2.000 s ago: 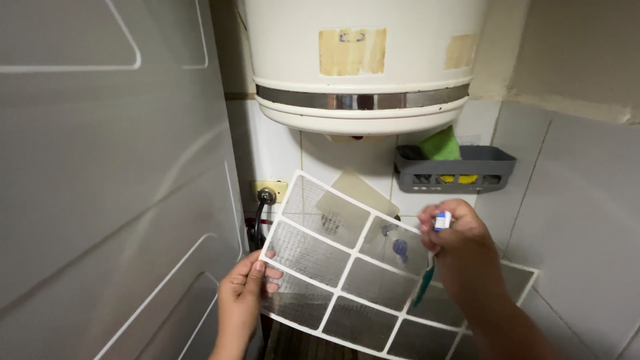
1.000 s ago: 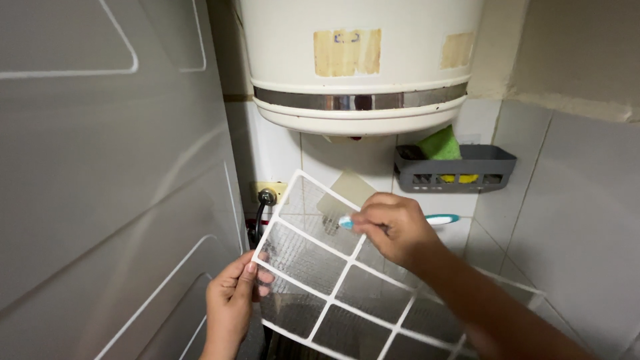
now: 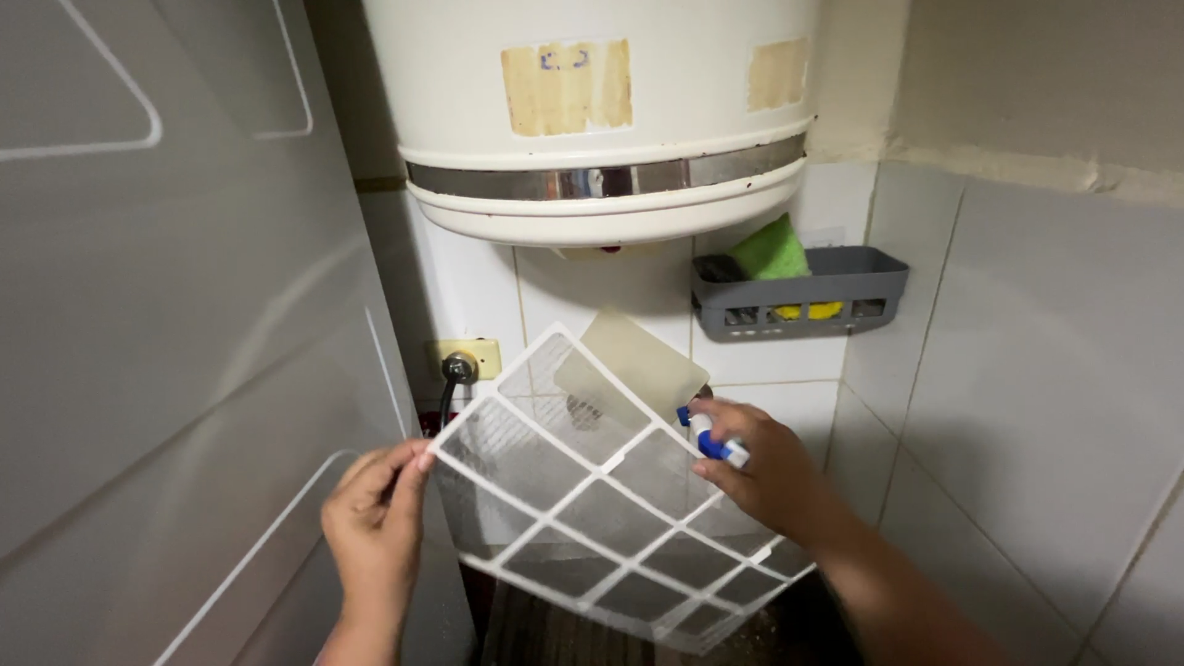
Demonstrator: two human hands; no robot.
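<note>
My left hand (image 3: 384, 518) pinches the left corner of a white-framed mesh air filter (image 3: 555, 513), which hangs tilted in front of the tiled wall. Its grid of white plastic ribs crosses grey see-through mesh. At the filter's upper right edge, the thumb and fingers of my right hand (image 3: 758, 453) close around a blue-and-white plastic piece (image 3: 710, 444), which looks like a small tap below a round wall fitting. No toothbrush can be made out; the palm is hidden from view.
A white water heater tank (image 3: 684, 102) hangs above. At right, a grey basket (image 3: 795, 291) on the wall holds a green scouring pad (image 3: 772, 248) and something yellow. A black plug sits in a yellowish socket (image 3: 481, 356). Grey panelling (image 3: 185, 370) stands at left, a tiled wall (image 3: 1036, 388) at right.
The teal-handled toothbrush seen earlier in my right hand no longer shows. That hand has moved right from the filter's upper part. The filter's upper corner has dropped and its tilt has changed.
</note>
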